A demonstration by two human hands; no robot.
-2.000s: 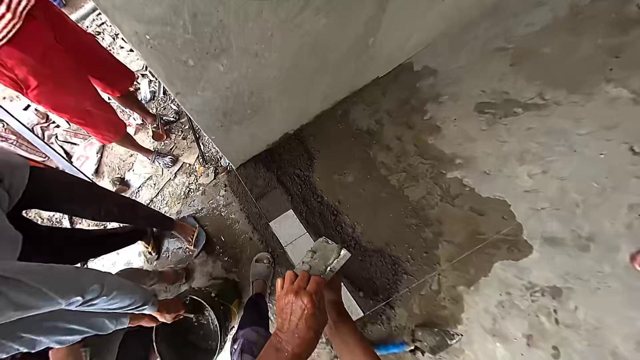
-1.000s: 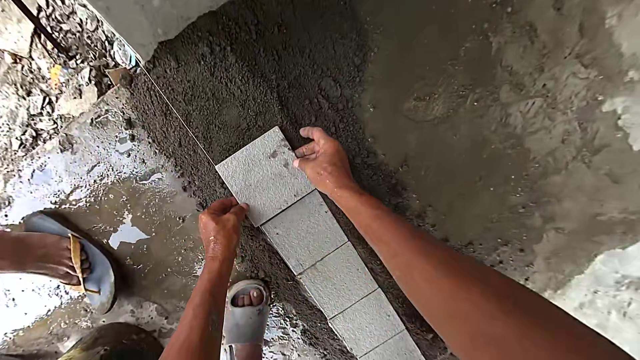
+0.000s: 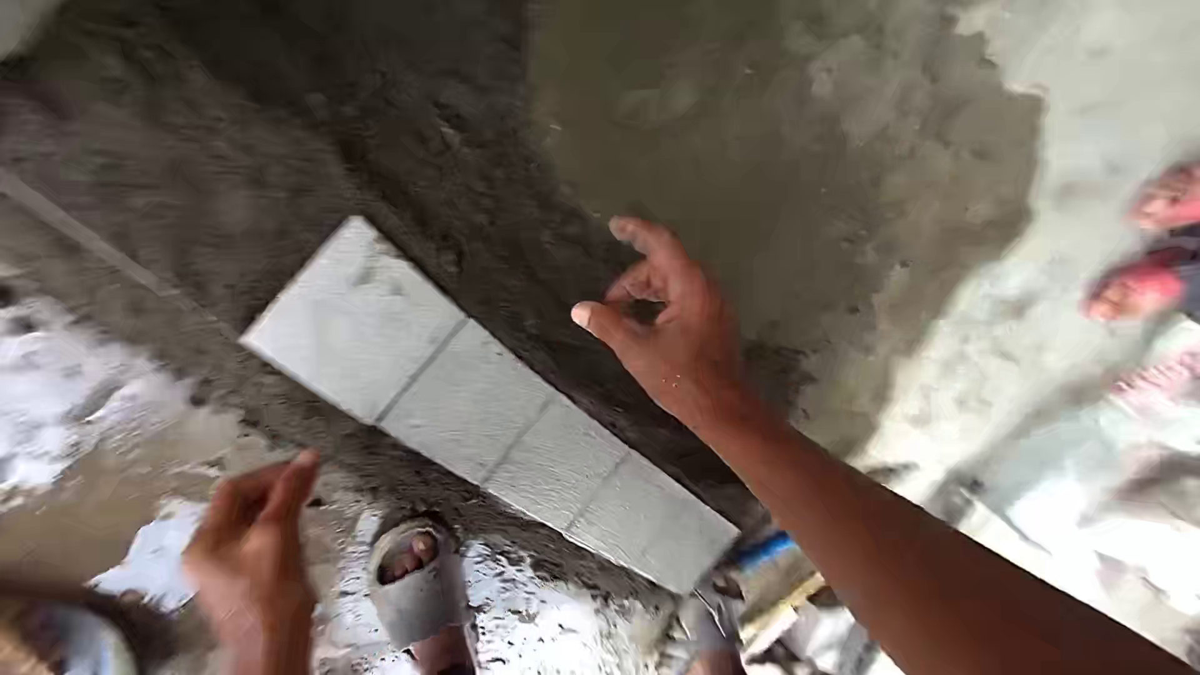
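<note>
Several square, light grey tiles lie in a diagonal row on dark wet mortar; the end tile (image 3: pixel 356 319) at the upper left has a smear of mortar near its top corner. My right hand (image 3: pixel 670 323) hangs over the mortar (image 3: pixel 450 169) to the right of the row, holding nothing, thumb and fingers apart. At the lower left, my left hand (image 3: pixel 258 544) is blurred and off the tiles; nothing shows in it, though its finger spacing is unclear. A taut string (image 3: pixel 112 253) runs from the left edge toward the end tile's left corner.
A sandalled foot (image 3: pixel 417 572) stands below the row, with another foot (image 3: pixel 712 619) by its lower end. A blue handle (image 3: pixel 764 551) lies near that end. Part of a bucket (image 3: pixel 84 642) shows at bottom left. Another person's feet (image 3: pixel 1139 291) are at the right edge.
Both hands have come away from the end tile, which they were touching one second ago. Two seconds ago a mortar-covered tile was in my hands. The view has shifted.
</note>
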